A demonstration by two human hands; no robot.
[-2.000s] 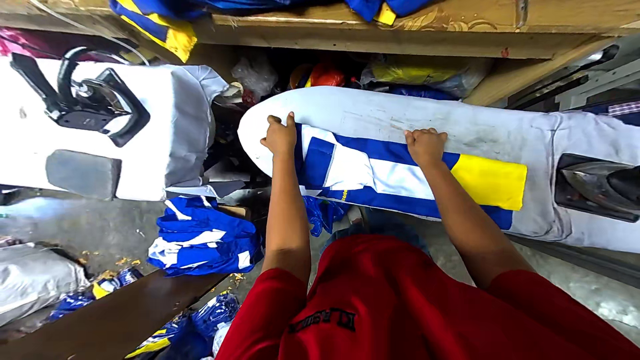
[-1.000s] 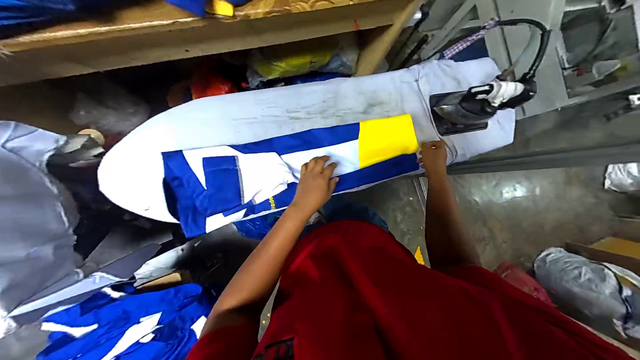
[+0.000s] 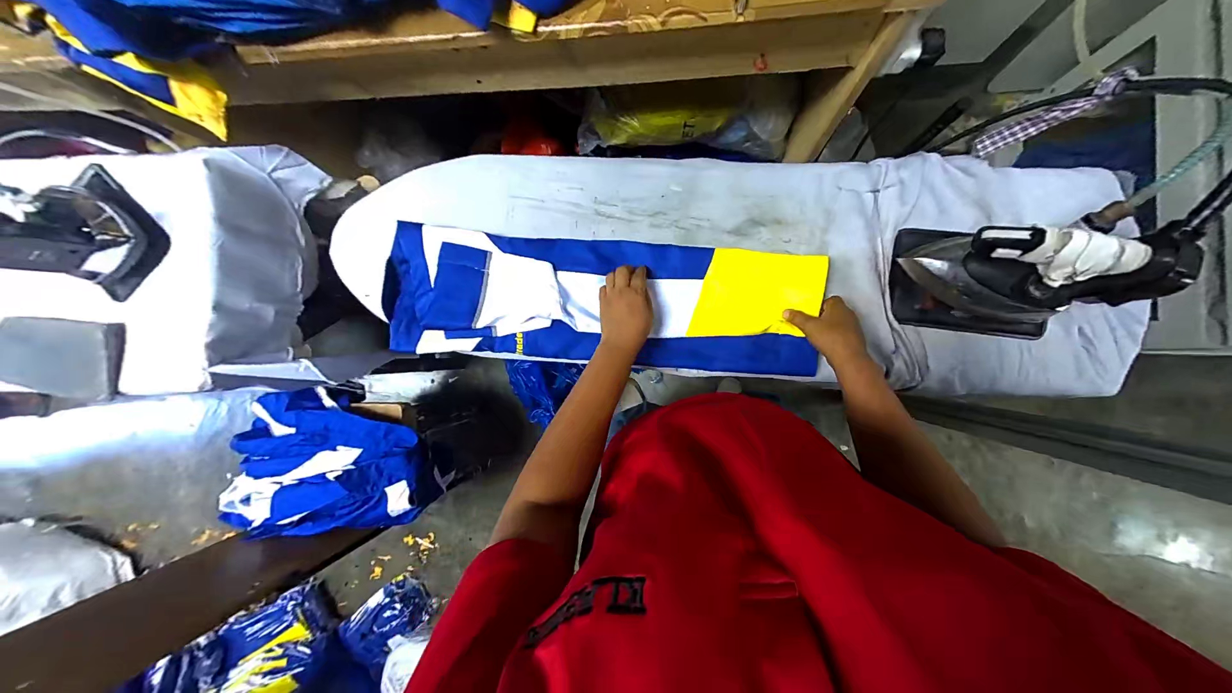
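Note:
A blue, white and yellow fabric garment (image 3: pixel 760 292) lies lengthwise along a padded ironing board (image 3: pixel 616 192) with a pale, stained cover. My left hand (image 3: pixel 627 310) rests on its white middle band, fingers together, pressing the cloth. At the yellow right end, my right hand (image 3: pixel 830 329) has its thumb on top of the lower corner; its other fingers are partly hidden, so a pinch is not certain. To the right of that hand an electric iron (image 3: pixel 1039 269) with a white-wrapped handle sits on a dark rest pad (image 3: pixel 967 332).
A second covered board (image 3: pixel 255 260) with another iron (image 3: pixel 87 231) stands at left. A wooden table (image 3: pixel 539 67) holding blue clothes runs behind. Below left, a blue and white garment heap (image 3: pixel 327 462) lies near a dark plank (image 3: pixel 183 597). Hose and cables rise at right.
My right hand has moved from the garment's upper edge, two seconds ago, to its lower right corner. My left hand has moved from the left end to the middle. The view has shifted.

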